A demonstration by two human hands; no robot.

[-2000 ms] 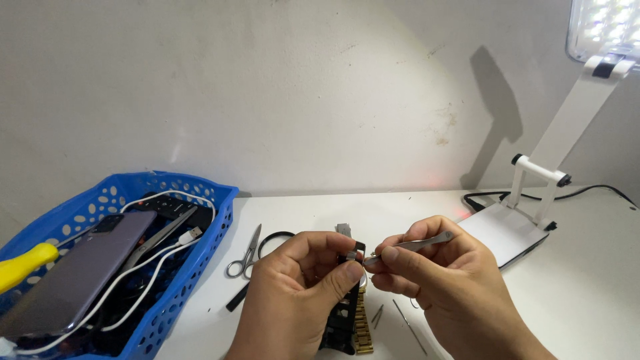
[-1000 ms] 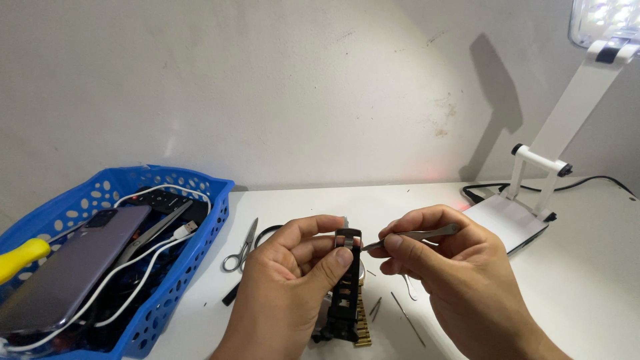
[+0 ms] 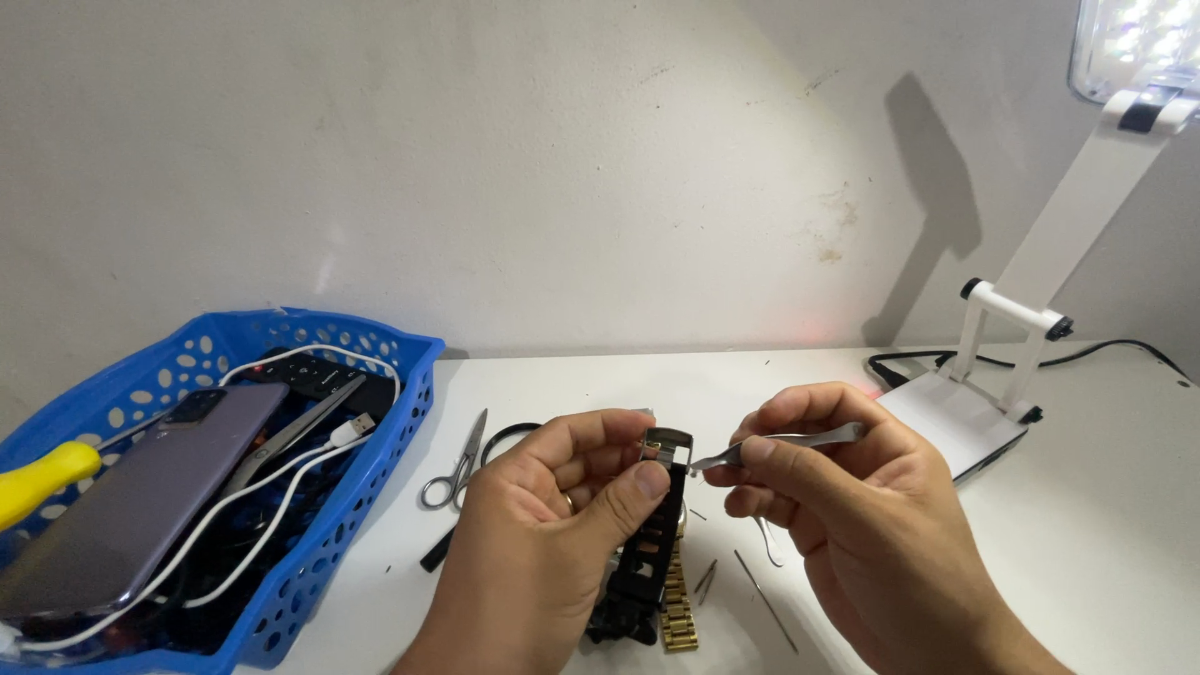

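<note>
My left hand (image 3: 553,525) pinches the upper end of a black watch strap (image 3: 653,553), close to its metal buckle (image 3: 668,442). Metal tweezers (image 3: 797,442) lie between the thumb and fingers of my right hand (image 3: 844,506), their tips pointing left beside the buckle. Whether the tips grip something small cannot be told. Below and partly behind the black strap is a gold metal watch band (image 3: 679,609). Thin metal pins (image 3: 767,600) lie on the white table right of the band. A curved metal tool (image 3: 771,544) is partly hidden behind my right hand.
At left stands a blue plastic basket (image 3: 375,478) holding a smartphone (image 3: 159,497), a white USB cable (image 3: 202,530), a remote control (image 3: 328,380), scissors and a yellow-handled tool (image 3: 47,478). Small scissors (image 3: 459,469) lie left of my hands. A white desk lamp (image 3: 1069,216) stands at right.
The black strap, partly hidden behind my hands two seconds ago, shows more fully with its buckle end up. My right hand keeps the tweezers close to it.
</note>
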